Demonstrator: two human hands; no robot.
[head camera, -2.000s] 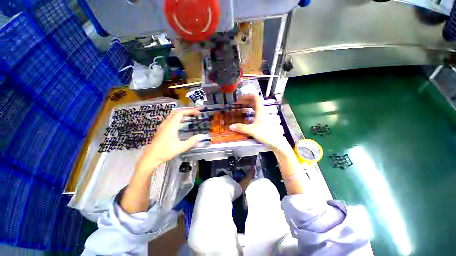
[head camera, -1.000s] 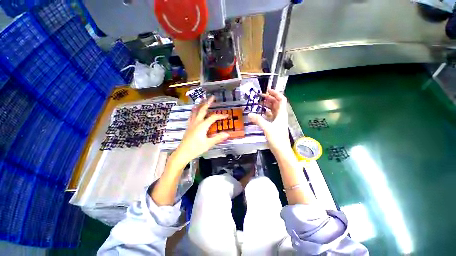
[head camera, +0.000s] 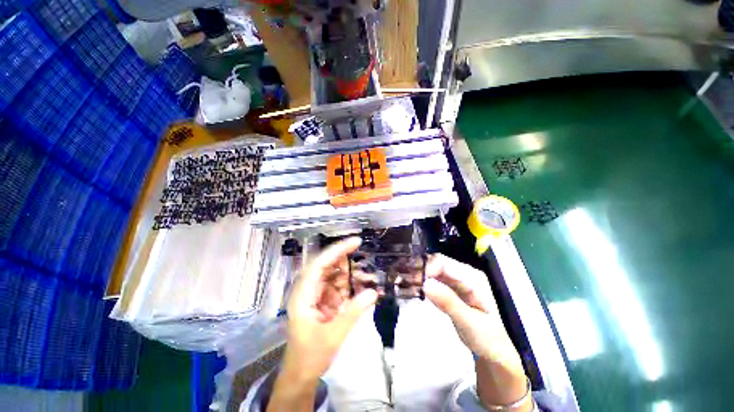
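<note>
A black moulded part frame (head camera: 388, 273) is held up above the lap, blurred, between my two hands. My left hand (head camera: 326, 302) grips its left side with thumb and fingers. My right hand (head camera: 467, 302) grips its right side. The orange fixture (head camera: 359, 195) sits on the silver slotted table (head camera: 286, 187), with black shapes in its top; I cannot tell whether these are a part or recesses. No hand touches the fixture.
Rows of black frames lie on the foam stack (head camera: 193, 278) at left, beside blue crates (head camera: 56, 209). The machine head (head camera: 342, 48) stands behind the fixture. A yellow tape roll (head camera: 509, 228) sits at the edge of the green conveyor (head camera: 628, 177), which carries two frames.
Both hands have moved from around the fixture down towards the lap and now hold a black frame. The black frame behind the fixture at right no longer shows. The view has shifted.
</note>
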